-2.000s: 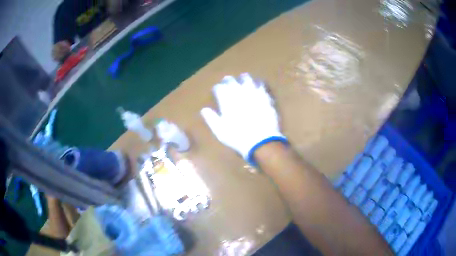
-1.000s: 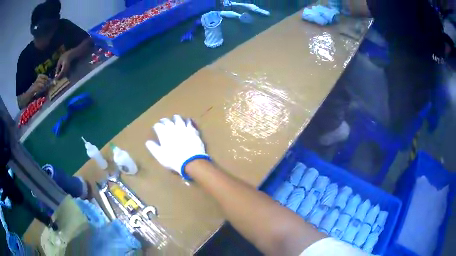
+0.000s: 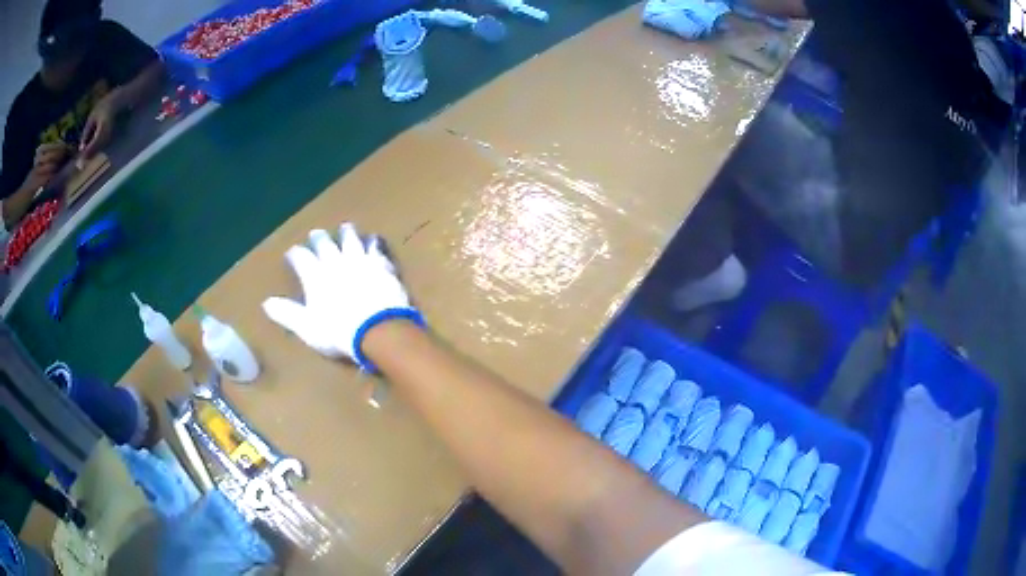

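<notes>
My right hand (image 3: 347, 295), in a white knit glove with a blue cuff, lies palm down on the brown worktop (image 3: 371, 450) with its fingers spread, holding nothing. My left hand cannot be made out. At the lower left, a cream fixture block (image 3: 99, 512) stands with a blurred light-blue part (image 3: 214, 540) against it. A white nozzle bottle (image 3: 164, 335) and a second white bottle (image 3: 231, 351) stand left of my glove. Silver wrenches (image 3: 281, 473) and a yellow-handled tool (image 3: 228, 434) lie below the bottles.
A blue tote (image 3: 849, 450) of rowed light-blue parts is below the bench edge; another tote (image 3: 977, 394) holds white material. A ribbed light-blue part (image 3: 403, 62) stands on the green belt (image 3: 225, 214). A person (image 3: 79, 101) works across the belt; another stands at upper right.
The view has swung right and settled, bringing the red-parts tray and more of the totes into view. My gloved hand stays spread on the worktop, further left in the picture.
</notes>
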